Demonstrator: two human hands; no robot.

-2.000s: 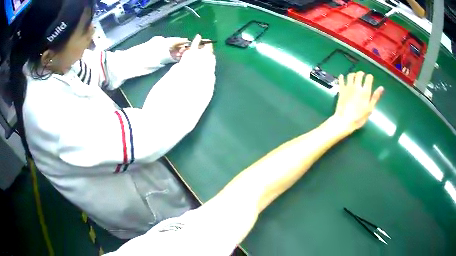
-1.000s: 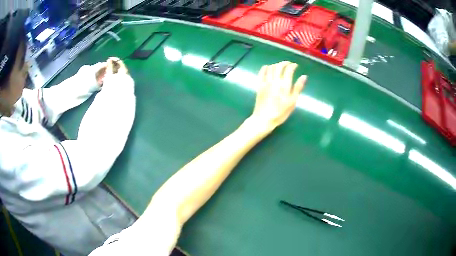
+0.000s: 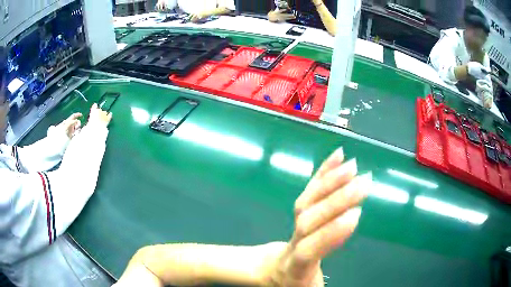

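My left hand (image 3: 328,218) is raised above the green bench (image 3: 185,196), empty, fingers extended up and to the right. My right hand is not in view. A black phone frame (image 3: 163,126) lies on the bench beyond my forearm, to the left, its solid plate end nearer me. Another frame (image 3: 113,96) lies farther left at the neighbour's hand, partly hidden. The tweezers are not clearly visible; only tiny bright marks show beside my wrist.
A person in a white jacket (image 3: 73,179) works at the left. Red trays (image 3: 235,84) (image 3: 442,146) and a black tray (image 3: 162,53) stand beyond the bench edge, near a pale post (image 3: 342,61). Other people are at the back and right.
The view has swung right and up. My left hand has lifted off the bench and turned from palm down. The phone frames and neighbour now appear farther left; the tweezers are no longer plainly visible.
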